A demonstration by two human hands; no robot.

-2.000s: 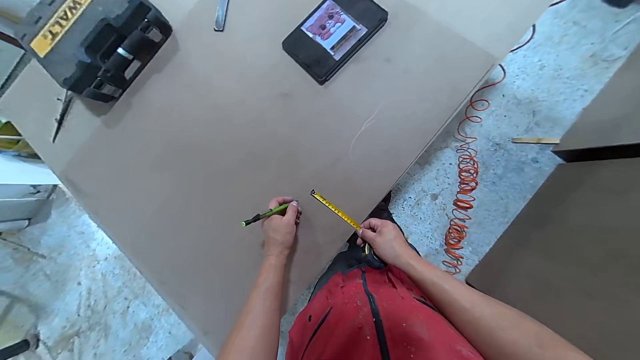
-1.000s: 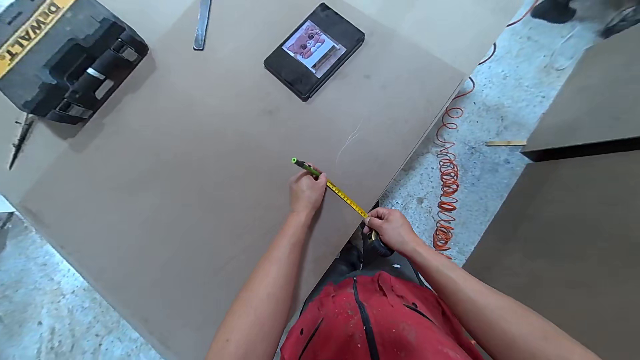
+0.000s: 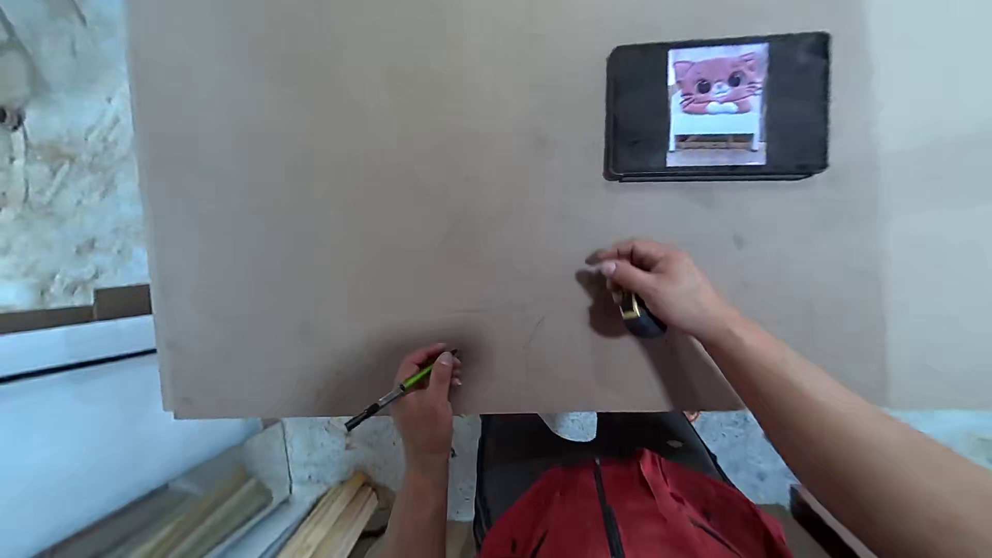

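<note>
My left hand grips a green and black pen, its dark end pointing down and left past the edge of a large brown board. To the right, my right hand holds a black and yellow tape measure just above the board; no blade shows out of it. Beyond my right hand a tablet in a black case lies flat on the board, its screen showing a pink cat-faced plush. Faint thin lines mark the board between my hands.
At the lower left, a white panel and wooden strips stand below the board's near left corner. Stained concrete floor shows past the board's left edge. A lighter surface borders the board on the right.
The yellow blade, out between my hands before, no longer shows. My hands have moved apart, the left still with the pen and the right with the tape measure. The view has turned strongly.
</note>
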